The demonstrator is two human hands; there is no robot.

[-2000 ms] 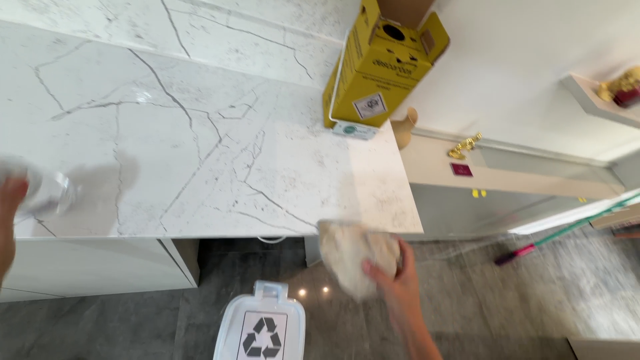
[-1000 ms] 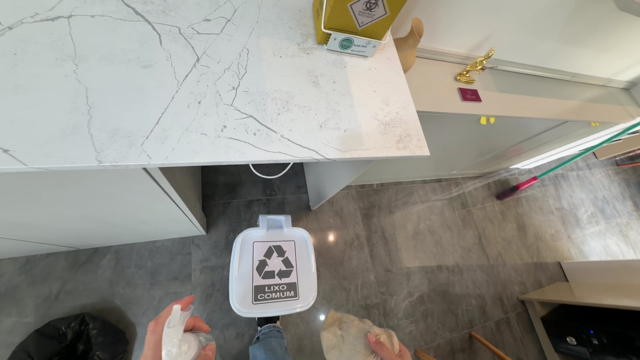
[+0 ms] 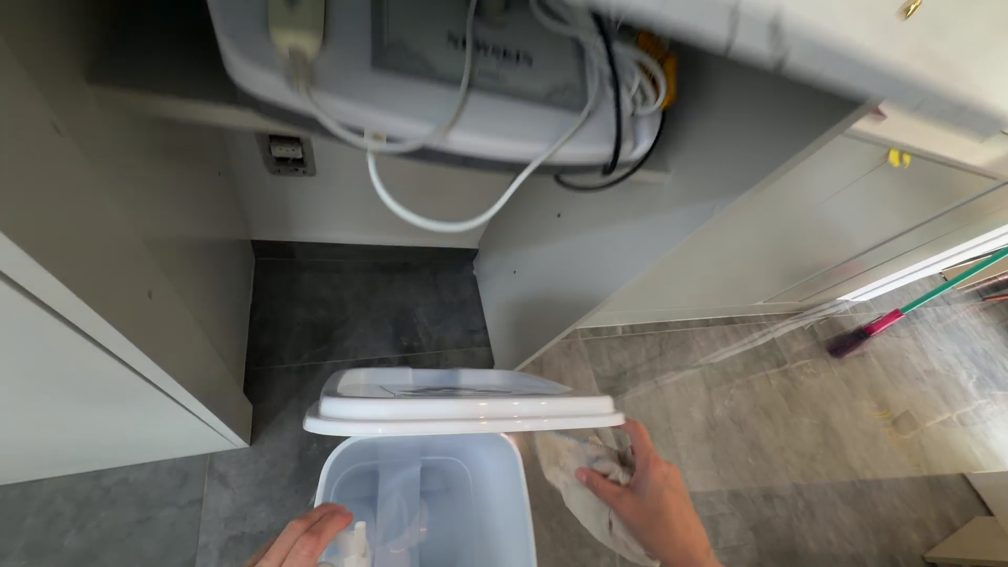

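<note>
A white plastic trash bin (image 3: 441, 504) stands at the bottom centre with its lid (image 3: 465, 413) raised. At the bin's left rim, my left hand (image 3: 303, 539) is around a white spray bottle (image 3: 357, 545), which is partly cut off by the frame's lower edge. Bunched in my right hand (image 3: 650, 504) is a pale cloth (image 3: 583, 492), hanging at the right of the bin. The fingertips of that hand are at the lid's right edge; whether they press on it is hard to tell.
Above the bin, a white appliance (image 3: 472, 126) with looped cables (image 3: 441, 224) sits on a shelf under the marble countertop (image 3: 850, 55). Cabinet panels (image 3: 118, 236) flank the opening. A wall socket (image 3: 287, 153) is behind. A broom (image 3: 866, 331) lies at the right.
The bin's lid was closed a second ago and is now raised. My left hand with the bottle has come to the bin's left rim, my right hand with the cloth to its lid. The view has moved lower and closer.
</note>
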